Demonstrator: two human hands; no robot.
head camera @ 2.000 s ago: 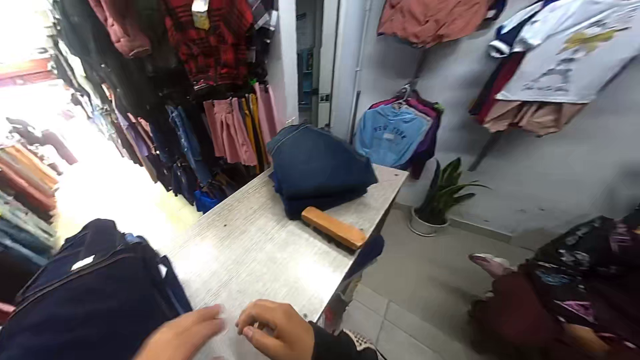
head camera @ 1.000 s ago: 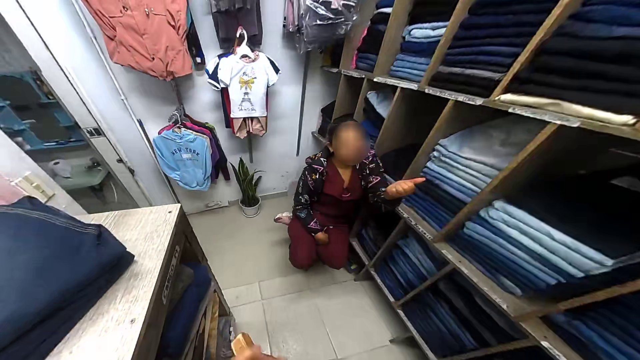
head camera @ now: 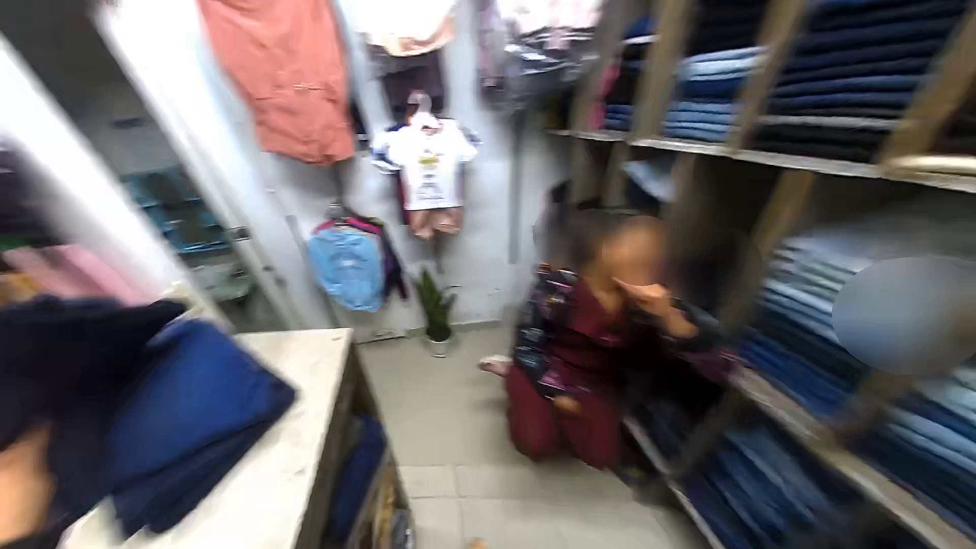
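My left hand [head camera: 23, 480] shows blurred at the left edge, against dark folded cloth [head camera: 84, 366]; whether its fingers grip the cloth is unclear. Beside the dark cloth, folded blue jeans [head camera: 198, 396] lie over the pale counter top [head camera: 305, 381]. At the bottom edge, a tiny skin-coloured tip [head camera: 478, 543] shows, perhaps part of my right hand; its fingers and anything in them are out of sight.
A person [head camera: 579, 366] kneels on the floor by wooden shelves [head camera: 808, 446] stacked with folded jeans, one hand near the face. A potted plant [head camera: 436, 309] stands by the wall under hanging children's clothes [head camera: 347, 263]. More cloth fills the counter's side shelf [head camera: 358, 465].
The view has swung right since two seconds ago. The kneeling person's raised hand has moved from the shelf to the face. The wooden block seen at the bottom one second ago is not clearly visible now.
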